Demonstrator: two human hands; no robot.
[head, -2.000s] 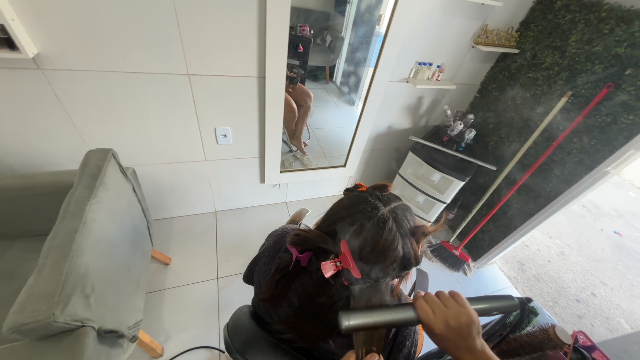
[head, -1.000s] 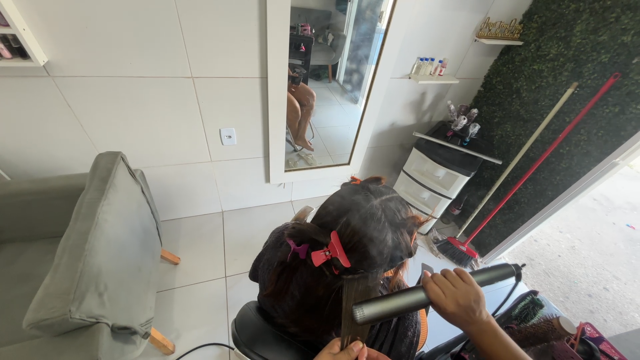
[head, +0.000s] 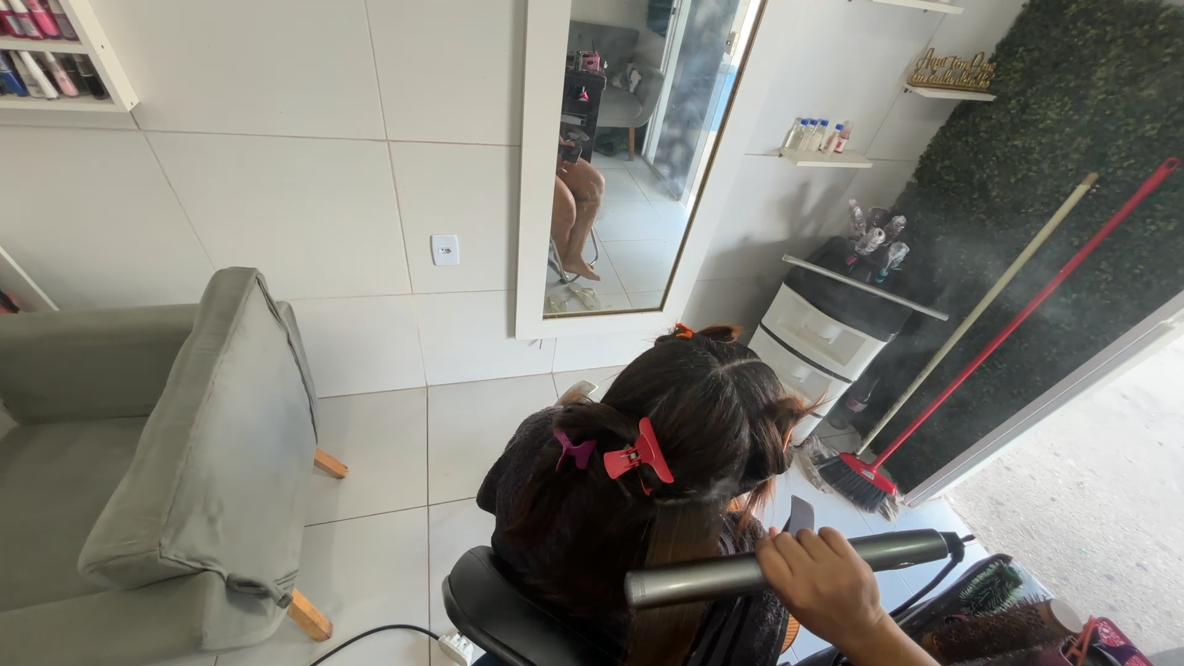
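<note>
A seated person's dark hair [head: 712, 398] is parted and held up by a red claw clip [head: 640, 455], a purple clip [head: 575, 449] and an orange clip [head: 683, 330]. My right hand [head: 823, 578] grips a grey hair straightener [head: 721, 578], which lies across a straight, hanging lock of hair [head: 680, 546] behind the head. A flat grey piece [head: 801, 514], possibly a comb, sticks up by my right hand's fingers. Whether the plates are closed on the lock cannot be told. My left hand is out of view.
A black chair back [head: 518, 601] stands behind the person. Round brushes [head: 994, 634] lie at lower right. A grey armchair [head: 222, 444] is at left. A drawer unit [head: 819, 333], a broom [head: 860, 479] and a wall mirror [head: 629, 166] are beyond. A black cable [head: 370, 631] crosses the floor.
My left hand, seen at the lock one second ago, has left the view. My right hand still holds the straightener, which now lies higher up the lock, nearer the head.
</note>
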